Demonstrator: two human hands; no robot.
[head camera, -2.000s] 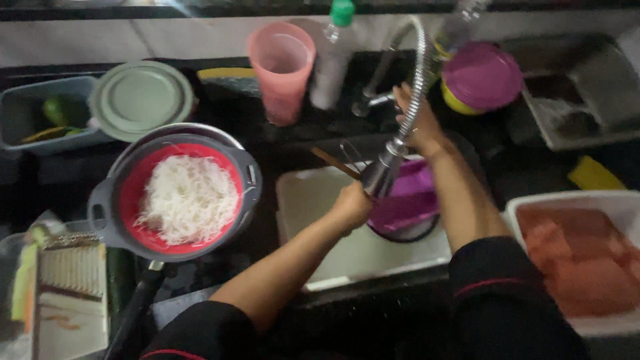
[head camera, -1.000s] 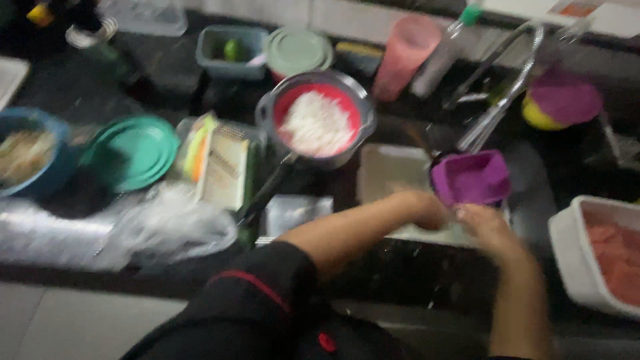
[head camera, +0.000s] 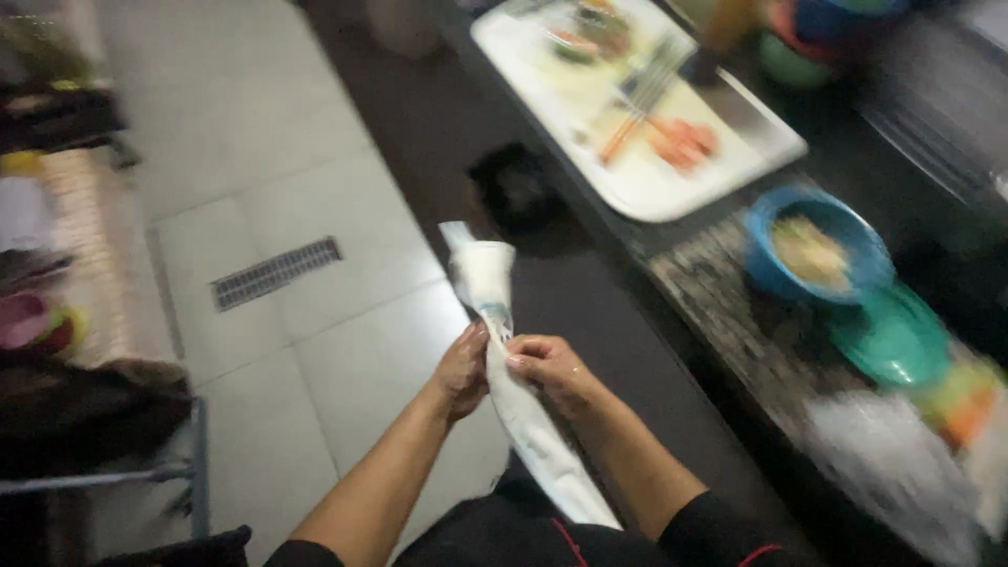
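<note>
A long white cloth or plastic wrapping (head camera: 524, 417), bunched narrow in the middle, hangs between my hands in front of my dark clothing. Its wider top stands above my fingers, and its lower part runs down to my waist. My left hand (head camera: 466, 374) is closed around the narrow part from the left. From the right, my right hand (head camera: 547, 366) pinches the same part between thumb and fingers. Blur hides whether anything is inside the wrapping.
On the counter at right lie a white cutting board (head camera: 654, 193) with orange-pink food and a utensil, a blue bowl (head camera: 866, 236) of food, a green lid (head camera: 894, 335) and clear plastic (head camera: 890, 472). A floor drain grate (head camera: 276, 272) and a metal rack (head camera: 197, 465) are at left.
The view has swung far left, away from the sink. Earlier my hands were at the sink with a purple container; now they hold the white wrapping instead.
</note>
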